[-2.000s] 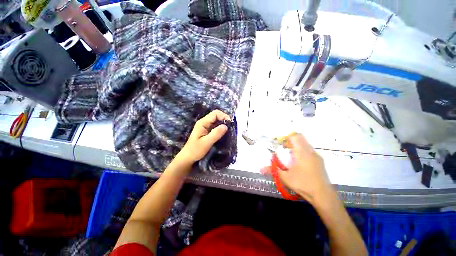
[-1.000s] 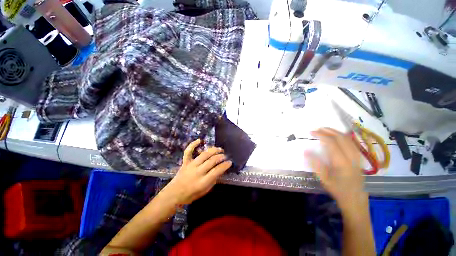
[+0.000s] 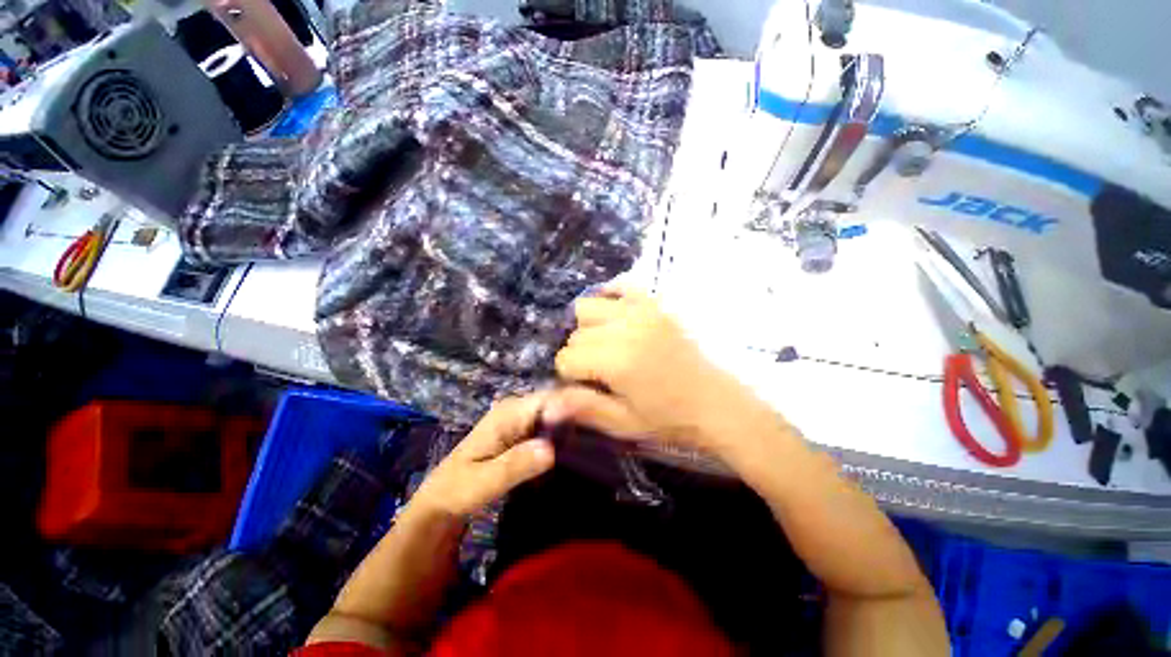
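Observation:
The plaid garment (image 3: 514, 193) lies bunched on the white table, left of the sewing machine, its near edge at the table's front. My left hand (image 3: 494, 452) holds the garment's near edge between thumb and fingers, just off the table front. My right hand (image 3: 636, 372) is beside it, fingers closed on the same edge of the garment. Dark cloth (image 3: 601, 465) shows below my hands. What lies between the fingertips is hidden. The scissors (image 3: 979, 385) with red and orange-yellow handles lie on the table to the right.
The white sewing machine (image 3: 950, 167) stands at right. Tweezers-like tools (image 3: 1008, 289) and dark scraps (image 3: 1102, 452) lie beside the scissors. A grey vented motor housing (image 3: 122, 116) and second scissors (image 3: 84, 257) are at left. A blue crate (image 3: 276, 449) and red box (image 3: 96, 475) are below.
The scissors have gone from my right hand to the table. My right hand has moved left onto the garment beside my left hand. The dark cloth at the garment's corner is now mostly covered.

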